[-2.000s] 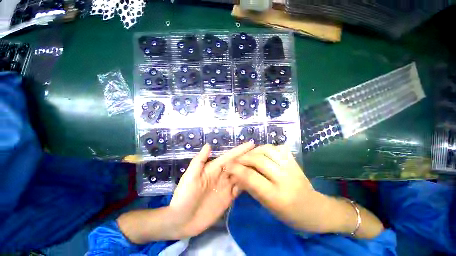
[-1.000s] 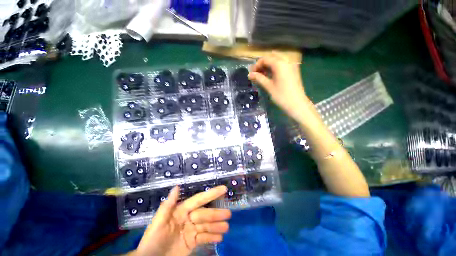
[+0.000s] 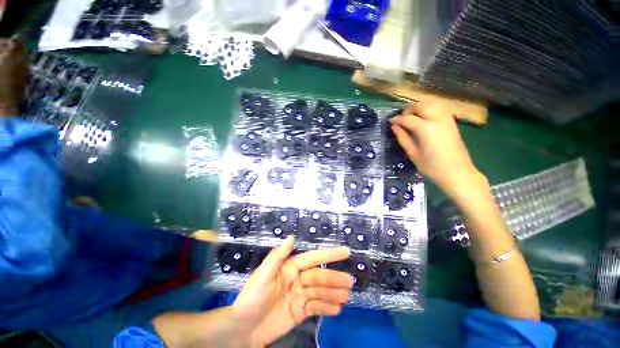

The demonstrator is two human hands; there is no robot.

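Observation:
A clear ribbed tray [image 3: 423, 238] holds black moulded parts [image 3: 360, 190] in rows of pockets, most with small bright ring spots. My left hand [image 3: 292, 292] is palm up over the tray's near edge, fingers spread. Faint tiny marks show on its palm, too small to identify. My right hand [image 3: 428, 139] is at the tray's far right corner pocket. Its thumb and fingertips are pinched together at the black part [image 3: 402, 114] there, which they partly cover. Whether they hold a small piece cannot be told.
A crinkled clear bag [image 3: 200, 155] lies left of the tray. A translucent dotted strip [image 3: 547, 197] lies right, partly behind my right forearm. Behind are a white punched sheet [image 3: 234, 58], cardboard [image 3: 452, 105] and stacked dark trays [image 3: 510, 54]. A blue sleeve [image 3: 30, 163] is far left.
My right hand has left my left palm and reached the tray's far right corner, where it stays. My left hand remains near the front edge, its fingers more curled. The camera view has shifted.

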